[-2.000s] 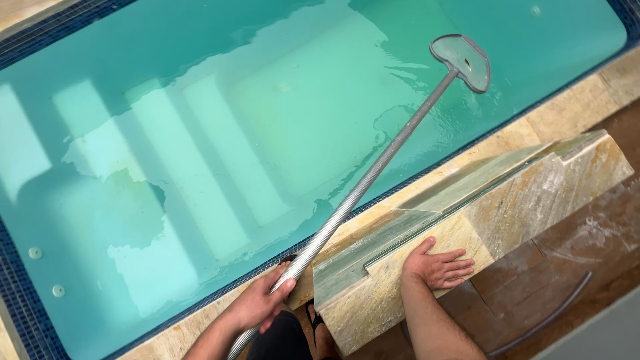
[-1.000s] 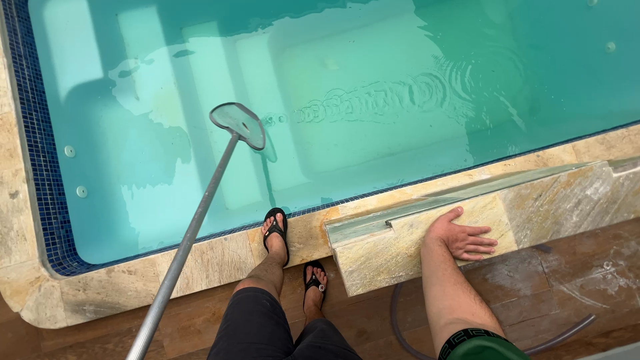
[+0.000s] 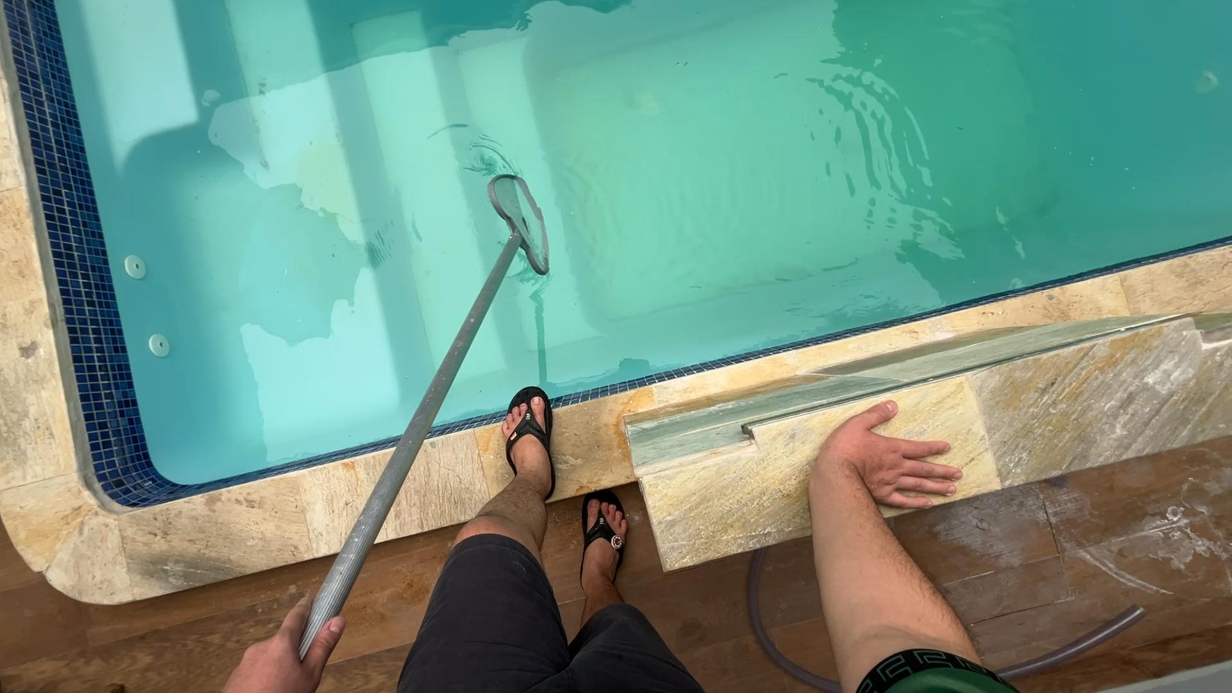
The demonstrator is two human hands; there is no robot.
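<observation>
My left hand [image 3: 289, 654], at the bottom left, is closed around the ribbed lower part of a grey telescopic pole [image 3: 414, 433]. The pole slants up over the pool's edge to a leaf skimmer net [image 3: 521, 223], tilted at the water's surface above the submerged steps, with small ripples beside it. My right hand [image 3: 895, 457] lies flat, fingers spread, on the stone-clad top of a low wall [image 3: 741, 496] to the right. It holds nothing.
Pool water [image 3: 712, 173] fills the upper view, edged by blue mosaic tile [image 3: 87, 250] and stone coping [image 3: 221, 520]. One sandaled foot [image 3: 529, 433] stands on the coping, the other [image 3: 603, 534] on the brown deck [image 3: 173, 616]. A hose [image 3: 770, 635] curves beneath the wall.
The net has swung from the right side of the pool to over the steps, then a little back right and onto the water. My right hand stays on the wall. The view has shifted left.
</observation>
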